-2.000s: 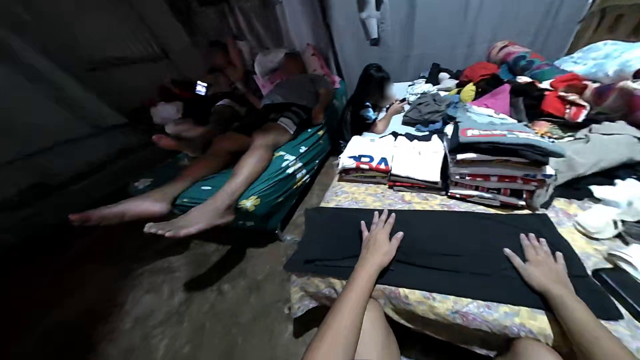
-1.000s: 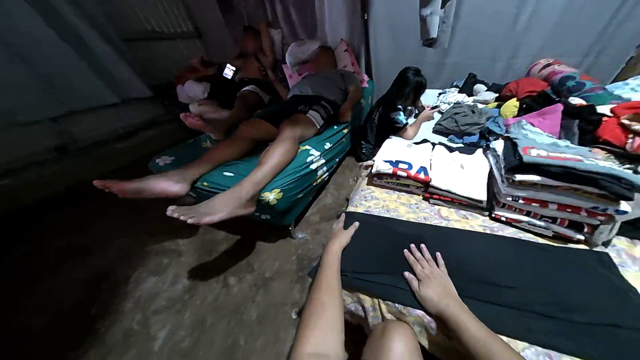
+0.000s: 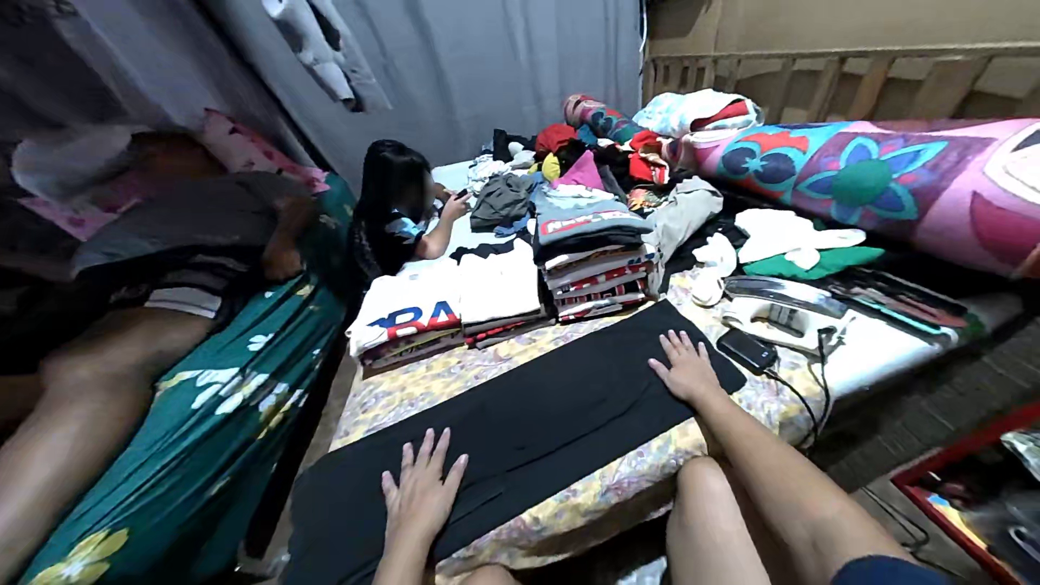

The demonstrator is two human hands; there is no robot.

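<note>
A long black folded garment [image 3: 520, 422] lies flat across the floral-patterned sheet [image 3: 382, 406], its left end over the near left edge. My left hand [image 3: 422, 487] rests palm down with spread fingers on its left part. On the right part, close to that end, my right hand [image 3: 686, 370] lies flat, fingers apart. Neither hand grips the cloth. Just behind the garment stand stacks of folded clothes: a white printed shirt [image 3: 406, 305] on the left pile, a white folded shirt [image 3: 500, 280] on the middle one, and a grey printed shirt [image 3: 589, 219] on the tallest.
A clothes iron [image 3: 784, 313] and a black phone-like device [image 3: 747, 349] with a cable lie right of the garment. Loose clothes [image 3: 504, 199] are heaped behind the stacks, near a rolled patterned mat [image 3: 861, 175]. A person [image 3: 398, 203] sits beyond; another person [image 3: 219, 219] lies at left.
The view has swung right. My left hand, at the garment's left end a second ago, now lies further in on it; my right hand has moved from the middle to near the right end.
</note>
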